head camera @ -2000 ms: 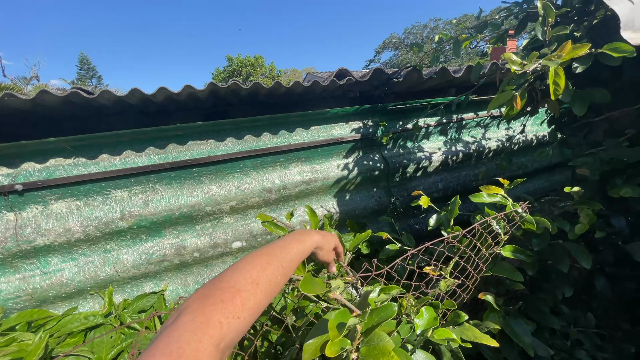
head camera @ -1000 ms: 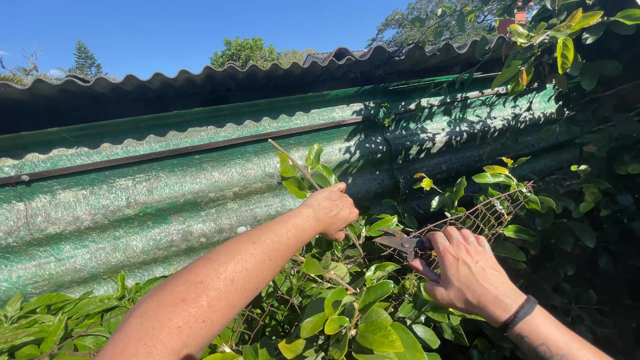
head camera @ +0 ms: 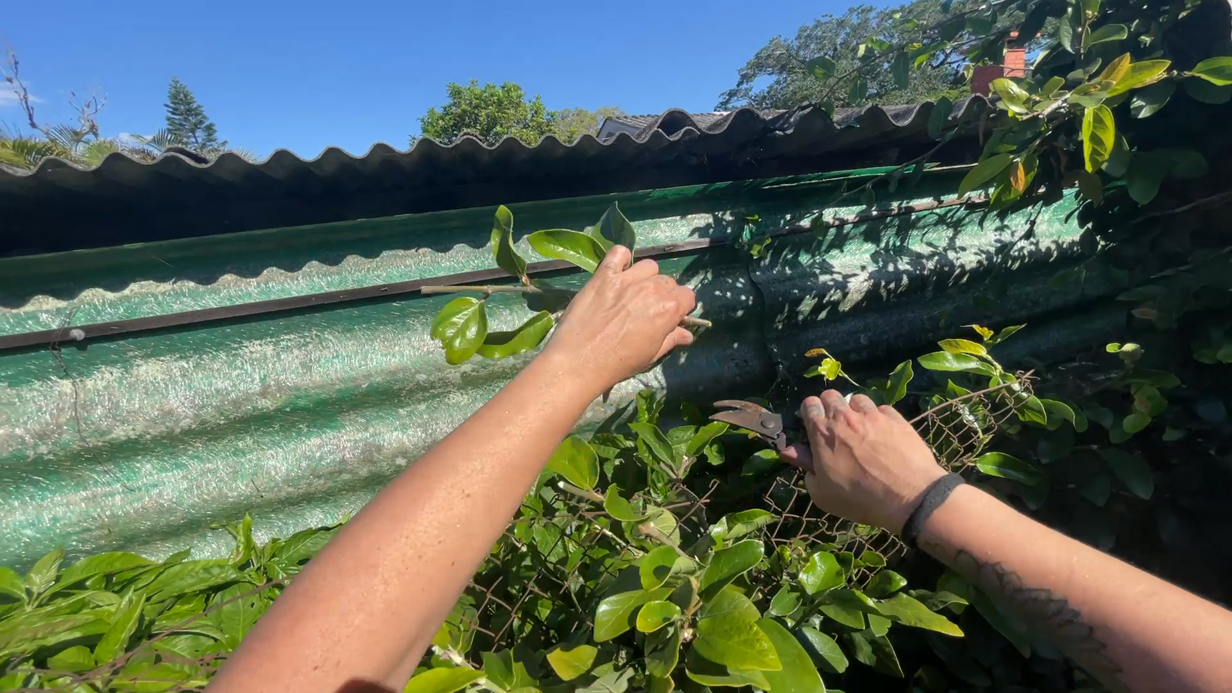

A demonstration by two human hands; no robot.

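Note:
My left hand (head camera: 630,313) is closed on a leafy branch (head camera: 481,289), held up in front of the green corrugated wall. The branch lies nearly level, its bare end pointing left and a short stub showing right of my fingers. Lower and to the right, my right hand (head camera: 866,457) grips a pair of pruning shears (head camera: 756,422) by the handles, the blades pointing left above the foliage. Below both hands grows a leafy shrub (head camera: 727,626) through rusty wire mesh (head camera: 972,419).
Behind stands the green corrugated wall (head camera: 241,414), with a dark metal bar (head camera: 241,310) along it, under a corrugated roof edge (head camera: 385,178). Leafy branches (head camera: 1097,106) overhang at the upper right. More foliage (head camera: 125,611) fills the lower left.
My right hand with the shears came into view after the oldest frame. Since a second ago my left hand has lifted the branch, which now lies nearly level.

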